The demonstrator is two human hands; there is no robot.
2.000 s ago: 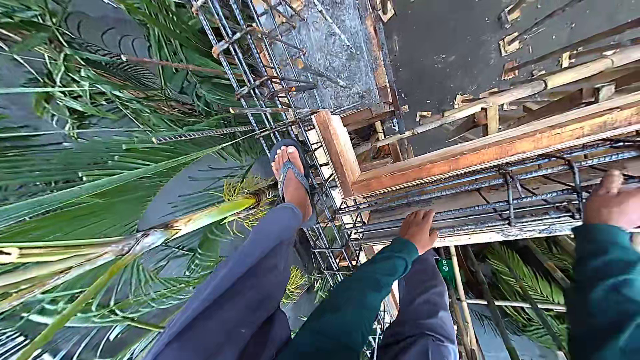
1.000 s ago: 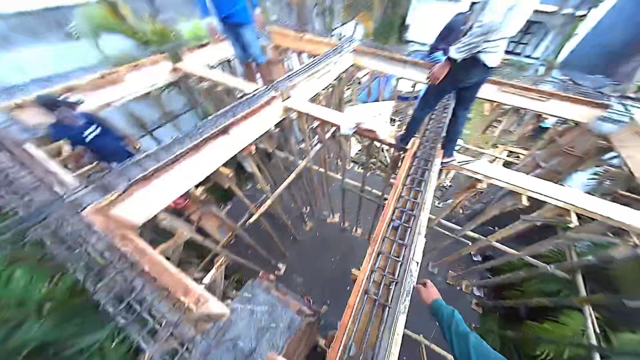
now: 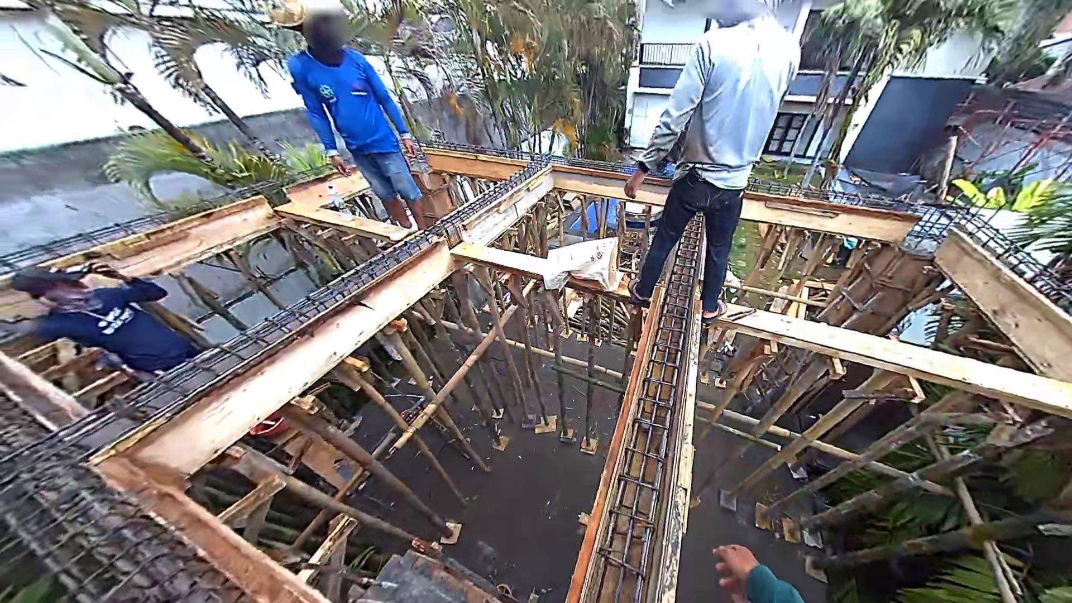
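Note:
My right hand (image 3: 735, 569), in a green sleeve, shows at the bottom edge, right of centre, with nothing seen in it. It is just right of a timber beam form (image 3: 685, 469) and apart from it. Inside that form lies a long rebar cage (image 3: 641, 469) of straight bars and stirrups. My left hand is out of the view. Another rebar cage (image 3: 335, 301) runs diagonally along a wooden form (image 3: 293, 368) on the left.
A person in a grey shirt (image 3: 712, 109) straddles the central form. A person in blue (image 3: 356, 109) stands back left; another in navy (image 3: 117, 327) is lower at left. Planks (image 3: 888, 352) cross between beams. A white sack (image 3: 584, 261) lies on one plank. Bamboo props (image 3: 452, 385) stand on the dark floor far below.
The view has swung up from my feet to the beams and other people. Two seconds ago both my hands were at a beam form; now only the right one shows.

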